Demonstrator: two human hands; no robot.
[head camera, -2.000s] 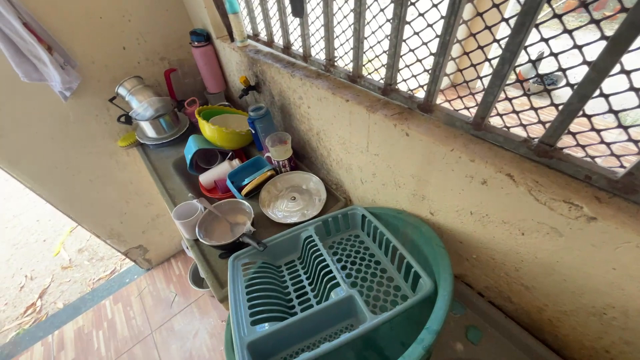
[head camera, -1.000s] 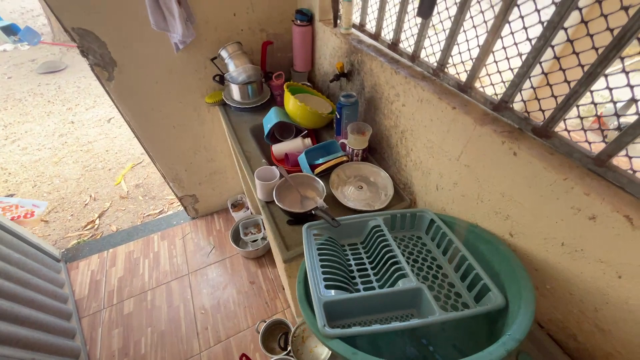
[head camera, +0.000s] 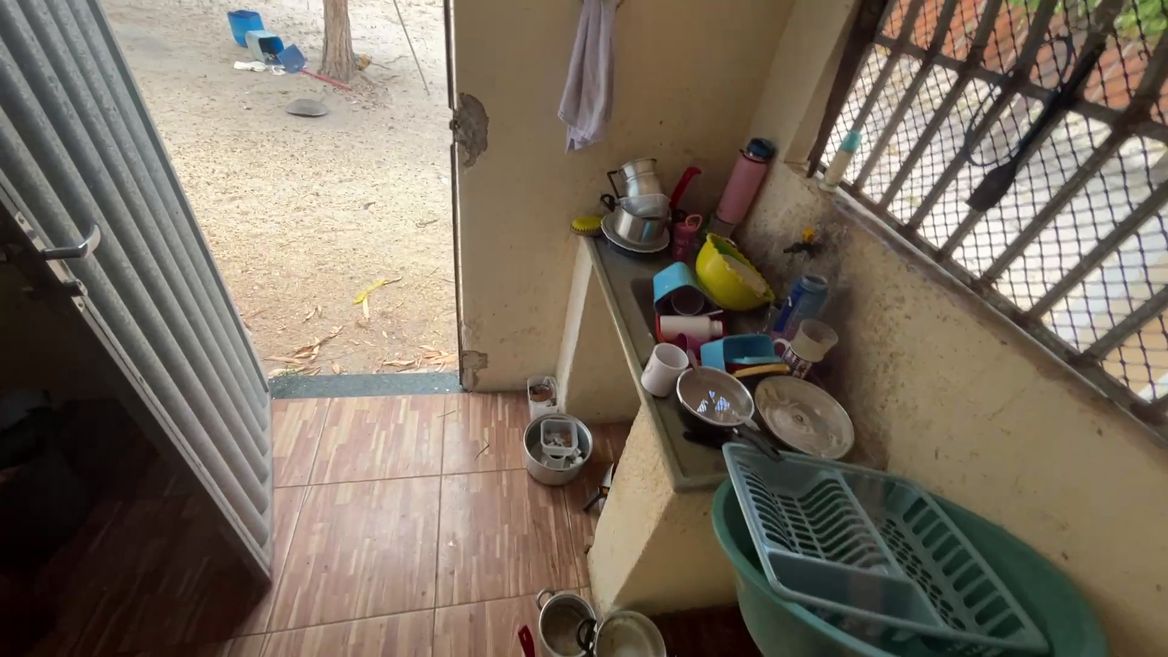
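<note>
Neither of my hands is in view. Dishes crowd the sink counter (head camera: 680, 470): a white mug (head camera: 664, 370), a dark-handled pan (head camera: 715, 397) with water in it, a round metal lid or plate (head camera: 805, 417), blue plastic containers (head camera: 737, 350) and a yellow-green bowl (head camera: 732, 274). Stacked metal pots (head camera: 639, 214) stand at the far end, near a pink bottle (head camera: 744, 182). A blue can or cup (head camera: 803, 303) is by the wall under the tap (head camera: 803, 242). In front, a grey-blue plastic dish rack (head camera: 876, 547) rests tilted on a large green basin (head camera: 753, 593).
A ribbed metal door (head camera: 155, 274) stands ajar at left, beside a doorway to sandy ground. Metal pots (head camera: 566, 625) and a metal bowl with containers (head camera: 557, 449) lie on the tiled floor. A cloth (head camera: 589, 73) hangs on the wall; a barred window (head camera: 1031, 164) is at right.
The view has swung left, bringing the door and more of the outdoor ground into sight. The dishes and the rack have not plainly moved.
</note>
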